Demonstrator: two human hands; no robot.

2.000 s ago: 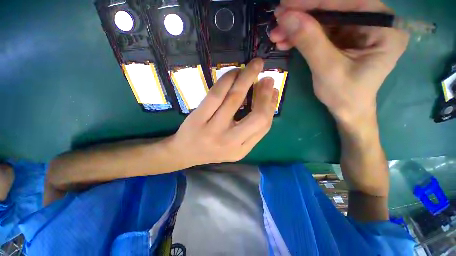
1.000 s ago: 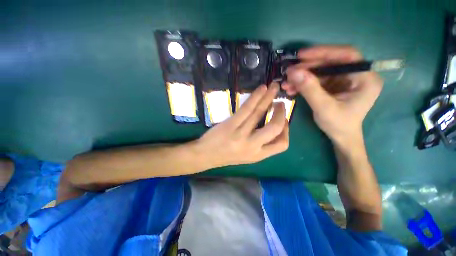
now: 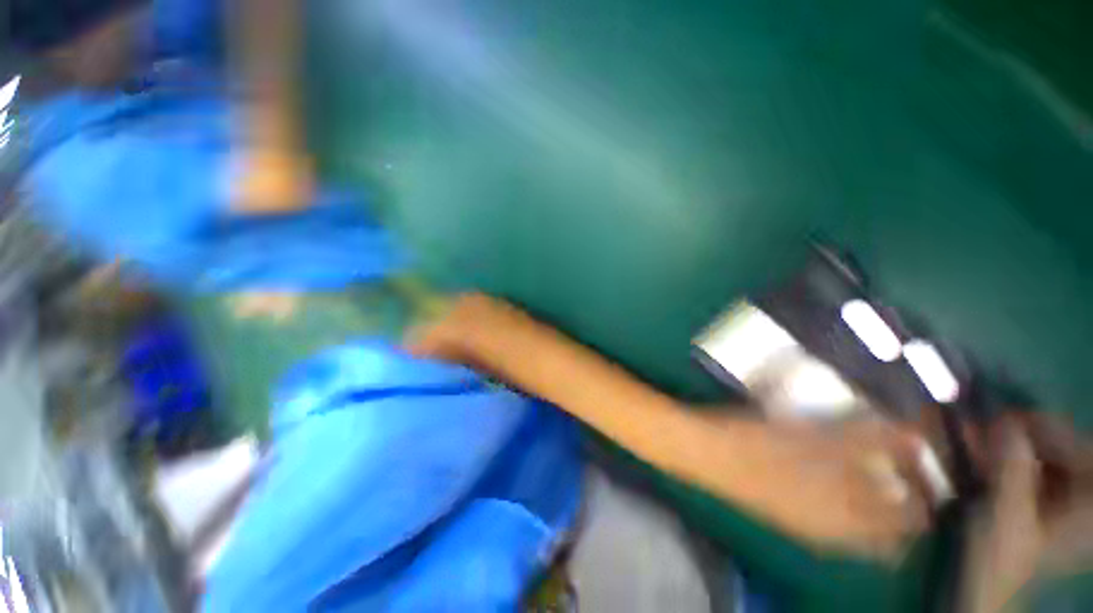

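Note:
The view is strongly blurred. A row of black device housings (image 3: 829,299) lies on the green bench at the right, with white discs and white batteries (image 3: 746,341) showing. My left hand (image 3: 839,485) lies over the lower ends of the housings; its fingertips are blurred and I cannot tell whether they grip anything. My right hand (image 3: 1040,479) is at the right edge, partly cut off, close beside my left hand. The black pen-like tool cannot be made out.
The green bench (image 3: 575,180) spans the middle and top. Another person in a blue smock (image 3: 132,180) is at the upper left, with a forearm (image 3: 266,108) over the bench. A blue bin (image 3: 165,374) is at the left.
The camera has swung left and tilted, so the housings and both hands now appear at the lower right. The other person has come into view, and the pile of units has left it.

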